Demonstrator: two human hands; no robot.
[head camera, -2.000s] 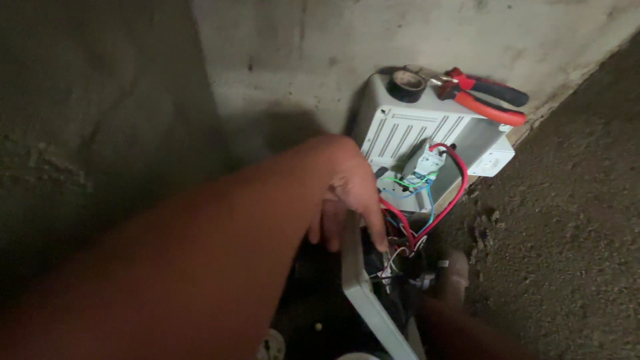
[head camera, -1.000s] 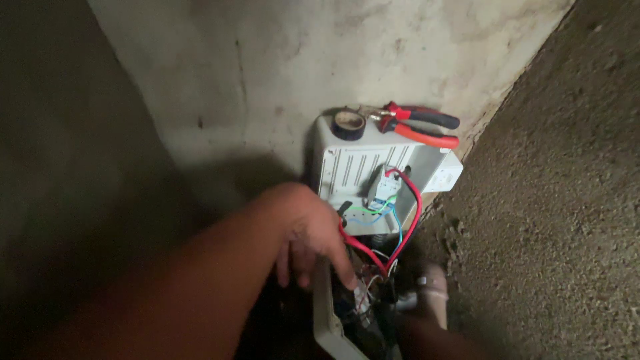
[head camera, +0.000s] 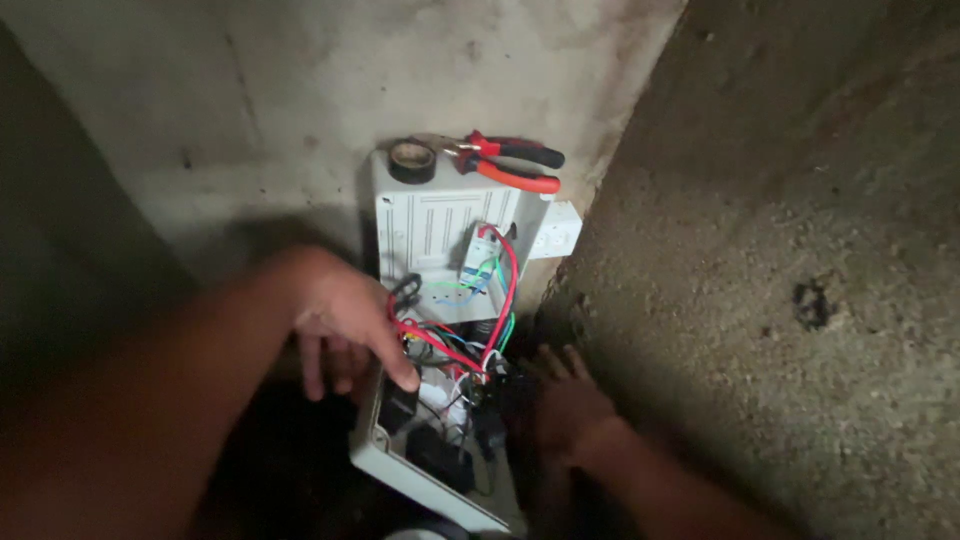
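My left hand (head camera: 349, 319) is at the left edge of a grey plastic cover (head camera: 427, 487) full of wires and black parts; its thumb or forefinger lies over the rim, and the grip is unclear. To the right of that cover, my right hand (head camera: 574, 405) has its fingers spread in shadow, nothing seen in it. Above stands a grey plastic enclosure (head camera: 442, 225) against the wall, with a circuit breaker (head camera: 481, 255) inside. A thick red cable (head camera: 512, 292) loops from the breaker down to the wires between the two parts.
On top of the enclosure lie a roll of black tape (head camera: 412, 163) and pliers with red and black handles (head camera: 510, 161). A white socket box (head camera: 559, 229) is at its right side. A concrete wall (head camera: 300, 97) rises behind, and a rough surface (head camera: 750, 262) extends on the right.
My left hand has drawn back from the wires to the cover's left edge. My right hand, mostly hidden before, now shows with spread fingers at the right.
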